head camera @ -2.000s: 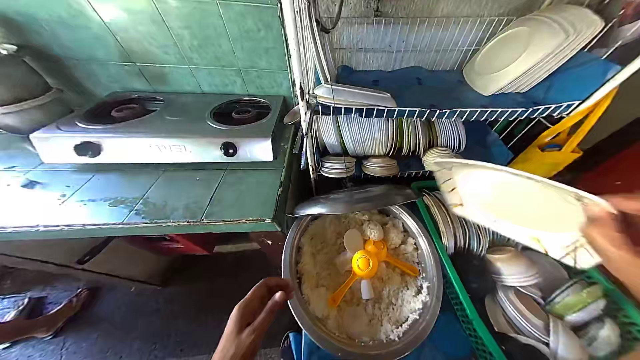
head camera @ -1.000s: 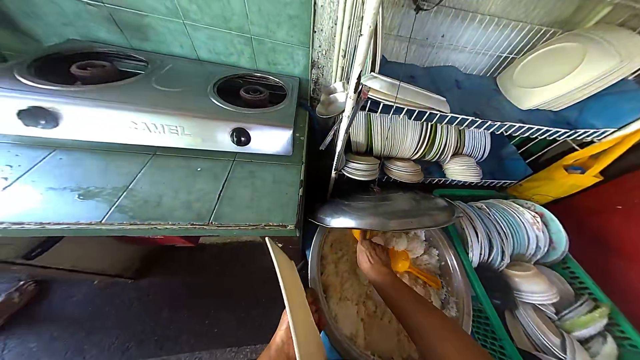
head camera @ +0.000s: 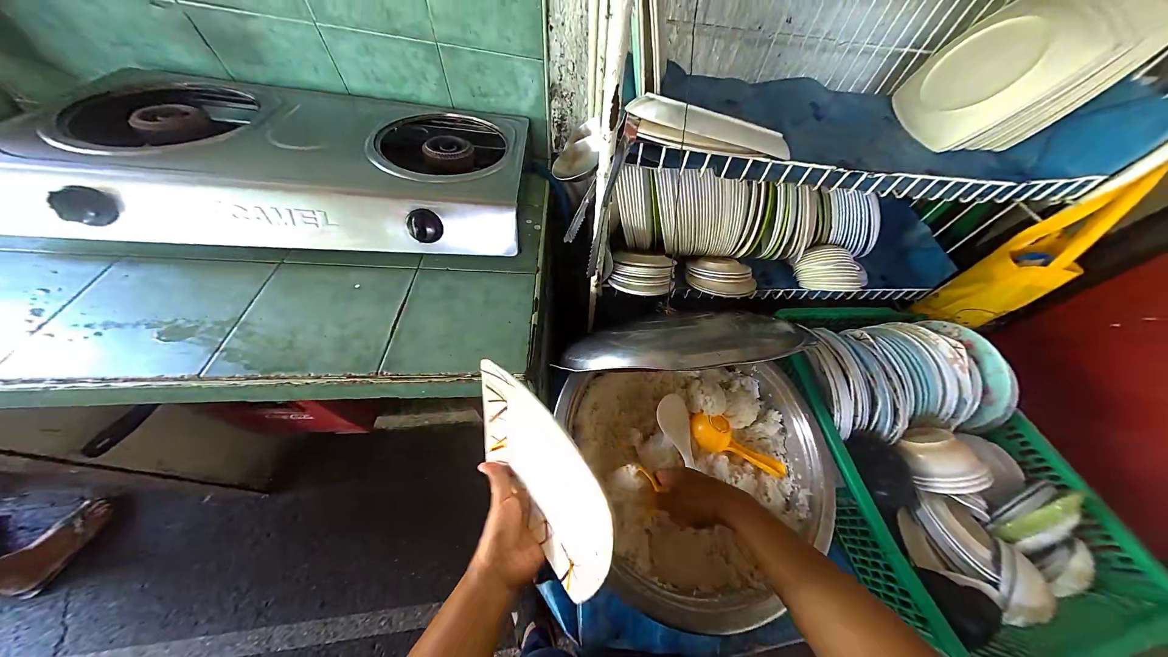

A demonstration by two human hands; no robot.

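My left hand grips the edge of a white plate with a patterned rim, held tilted at the left side of a large metal pot. Cooked rice fills the pot. Down in the rice, my right hand is closed on the handle of an orange scoop, whose bowl appears covered with rice. A second orange scoop and a white plastic spoon lie on the rice just beyond that hand. The metal lid leans over the pot's far edge.
A green plastic crate of plates and bowls stands right of the pot. Behind is a white wire rack with stacked dishes and a yellow bag. A two-burner gas stove sits on the green tiled counter. Someone's foot shows at far left.
The plate, in my right hand at first, is now in my left beside the pot. My right hand has gone into the pot and taken hold of an orange scoop. The view has shifted.
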